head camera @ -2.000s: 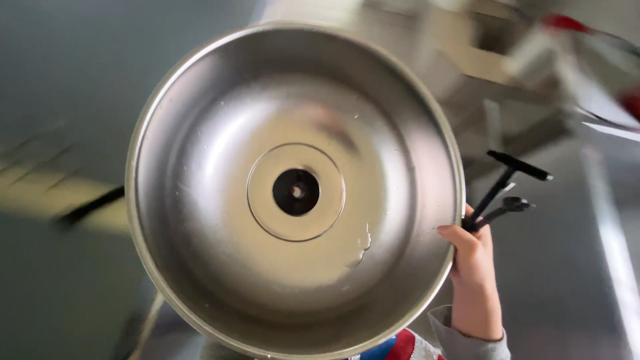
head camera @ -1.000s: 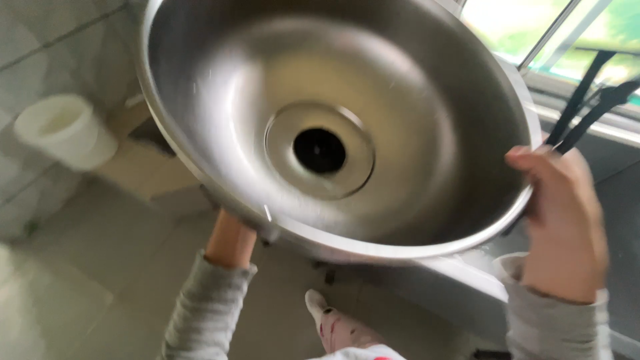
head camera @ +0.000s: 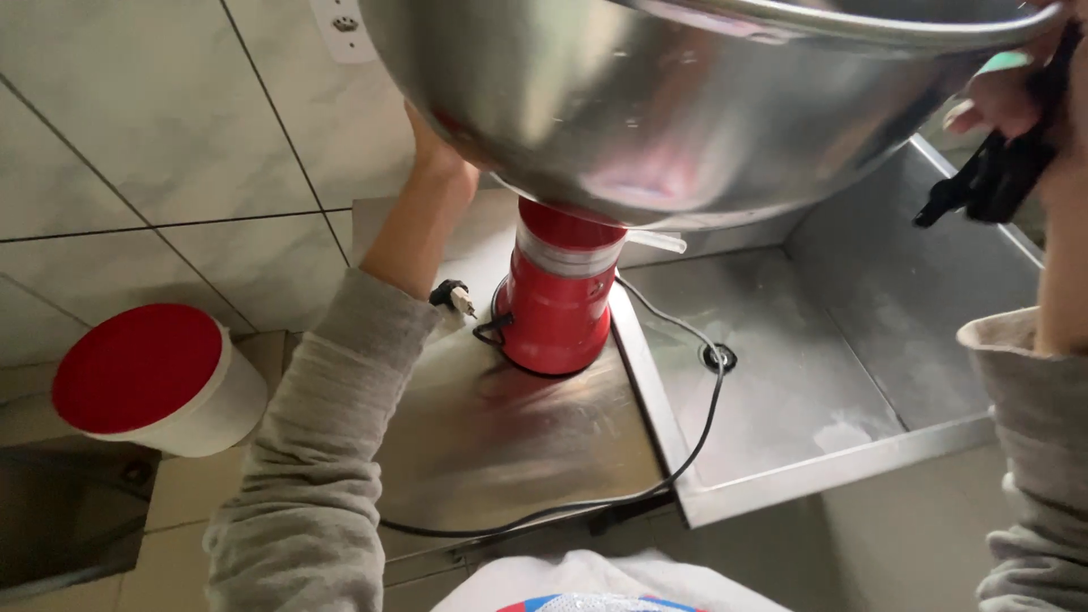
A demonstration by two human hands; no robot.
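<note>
A large stainless steel bowl (head camera: 646, 110) fills the top of the head view, tilted, its underside facing me. My left hand (head camera: 442, 157) supports its left side, the fingers hidden behind the metal. At the bowl's right rim is my right hand (head camera: 1007, 98), together with black plastic parts (head camera: 994, 174) that have narrow ends. Below the bowl stands a red cylindrical machine (head camera: 557, 302) with a silvery band, a pale spout (head camera: 659, 241) and a black cord. Whether bowl and machine touch, I cannot tell.
The machine stands on a steel counter (head camera: 527, 450) beside a steel sink (head camera: 765, 340) with a drain. Its cord (head camera: 714, 408) hangs across the sink's edge. A plug (head camera: 459, 297) lies behind my left forearm. Left is a white bucket with a red lid (head camera: 140, 365). A socket (head camera: 344, 25) is on the tiled wall.
The view has swung widely to the counter and sink. The bowl's inside faced me before; now its outer side does. My left hand, out of sight two seconds ago, is on the bowl.
</note>
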